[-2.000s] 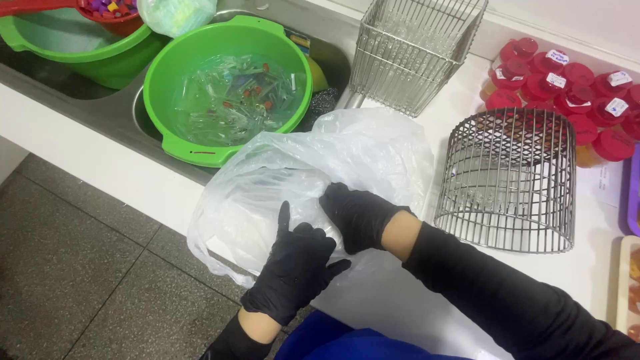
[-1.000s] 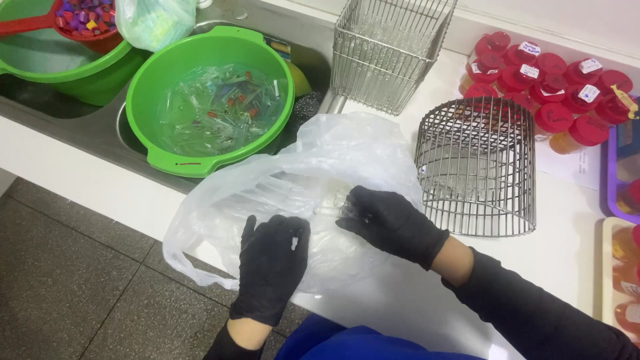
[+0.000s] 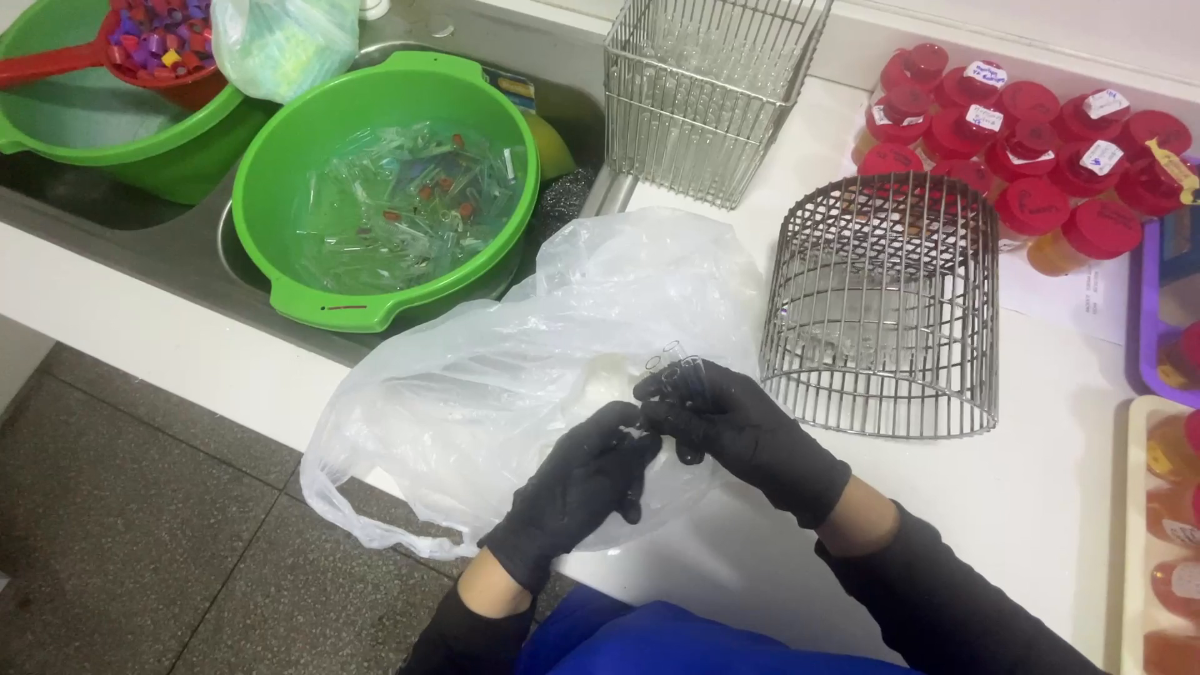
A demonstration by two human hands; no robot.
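My right hand (image 3: 741, 427), in a black glove, grips several small clear glass tubes (image 3: 673, 361), their open ends pointing up and away. Right beside it, fingertips touching the right hand's, is my black-gloved left hand (image 3: 586, 483); a small whitish bit shows at its fingers, too unclear to name. Under both hands a translucent white plastic bag (image 3: 450, 394) lies on the counter, its handle loop drooping over the front edge. Up and left of the hands, a green plastic basin (image 3: 384, 84) holds glass tubes in liquid with a few reddish-orange pieces among them.
Behind the bag stands a wire basket of glass tubes (image 3: 703, 103); a curved wire basket (image 3: 881, 309) lies to its right. Red-lidded sample jars (image 3: 1022, 211) fill the back right. Over the left sink, a red scoop (image 3: 56, 67) of coloured caps rests on another green basin (image 3: 178, 145).
My hands have come together over the bag; one second ago they were apart. The glass tubes now show plainly in my right hand.
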